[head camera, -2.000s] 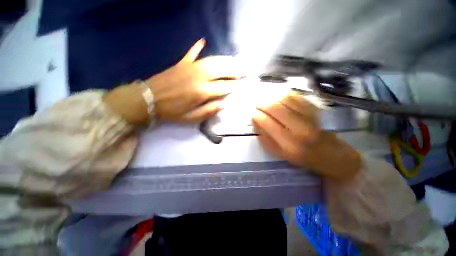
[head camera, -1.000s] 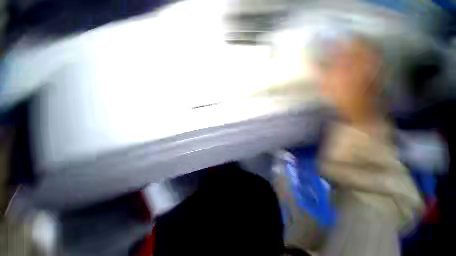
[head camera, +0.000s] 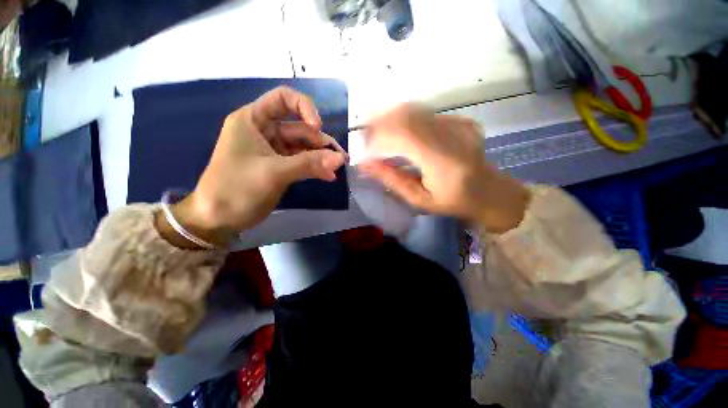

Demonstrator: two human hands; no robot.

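A dark navy fabric panel [head camera: 172, 143] lies flat on the white table, left of the needle area. My left hand [head camera: 267, 155] is above the panel, its thumb and fingertips pinching the end of a narrow pale strip [head camera: 336, 147]. My right hand [head camera: 431, 159] is just to the right, blurred, fingertips close to the strip and the panel's right edge. Whether it grips the strip cannot be told. The presser foot area [head camera: 351, 11] shows at the top edge, away from both hands.
Scissors with red and yellow handles [head camera: 611, 119] lie at the right beside grey-white strips [head camera: 551, 40]. More navy panels [head camera: 52, 187] lie at the far left, and dark fabric [head camera: 132, 25] at upper left. The ruled table edge [head camera: 551, 151] runs along the front.
The view has steadied and shifted. Both hands are now close together over the front of the table, the left pinching a strip. The navy panel now lies flat under the left hand.
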